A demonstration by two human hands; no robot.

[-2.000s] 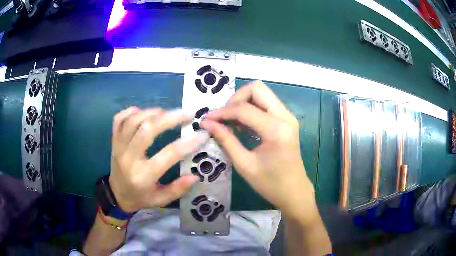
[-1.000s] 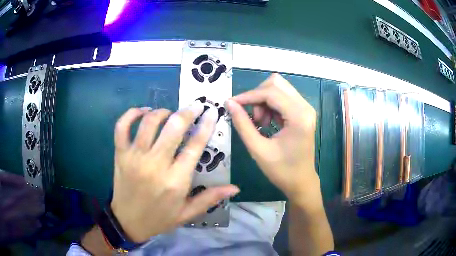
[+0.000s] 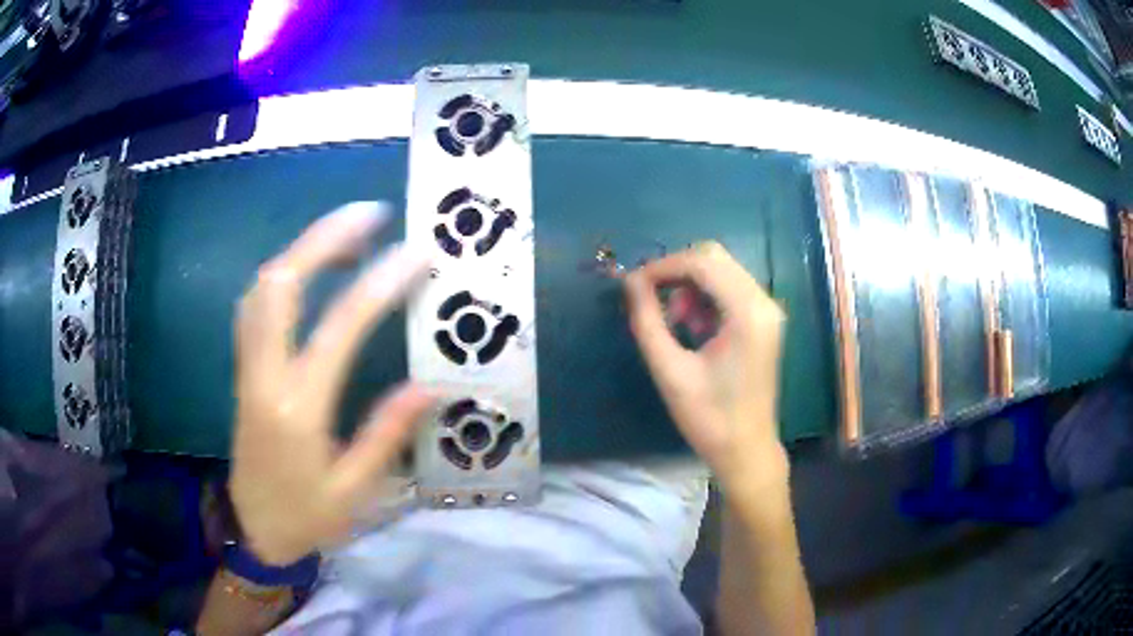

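The silver four-position plate [image 3: 471,273] lies lengthwise away from me, its far end over the white strip. All four round seats show. My left hand [image 3: 329,373] is beside the plate's left edge, fingers apart and blurred, with fingertips close to the edge. My right hand [image 3: 714,348] is right of the plate over the green bench, thumb and index fingertips together. Whether something is pinched there is too blurred to tell. Small coppery bits [image 3: 606,258] lie on the bench by those fingertips.
A clear tray [image 3: 882,311] with long copper-coloured rows is at the right. A plate stack [image 3: 93,311] stands at the left. A black unit with violet glow [image 3: 267,31] is at the far left. More plates [image 3: 982,60] lie on the green surface beyond the white strip.
My left hand has lifted off the plate and moved left. My right hand has moved away from the plate, to the right and down. The plate appears further left and higher in the picture.
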